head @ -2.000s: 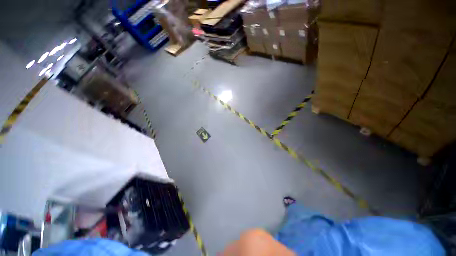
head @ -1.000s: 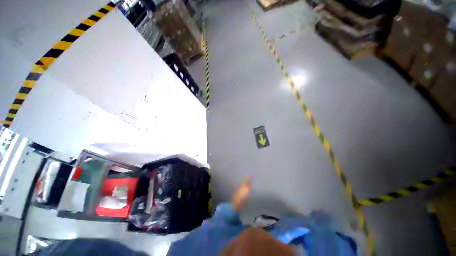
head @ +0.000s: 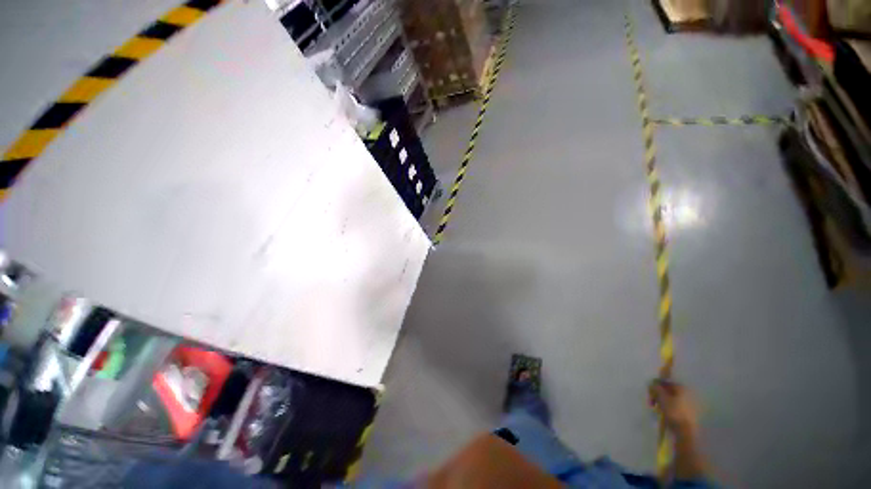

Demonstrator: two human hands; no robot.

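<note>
My right hand [head: 676, 411] is small and blurred at the lower right, over the yellow-black floor tape [head: 661, 287]. Its fingers look curled, but I cannot tell whether it holds anything. My left hand cannot be made out. A blurred skin-toned shape at the bottom centre edge is not clear. Nearest in front on the left is a large flat white panel [head: 229, 191] beside the aisle. The dark green floor arrow sign [head: 524, 371] lies just beyond my foot, which partly covers it.
Black crates [head: 325, 430] and a red container [head: 191, 387] stand below the panel. A slotted black crate [head: 406, 158] and brown cartons [head: 444, 43] stand beyond it. Stacked pallets [head: 821, 191] border the aisle at right. Another pallet [head: 688, 14] is at the top.
The view has moved forward along the aisle; the arrow sign is now close to my feet. A hand seen near the bottom centre is gone, and my right hand has appeared at lower right.
</note>
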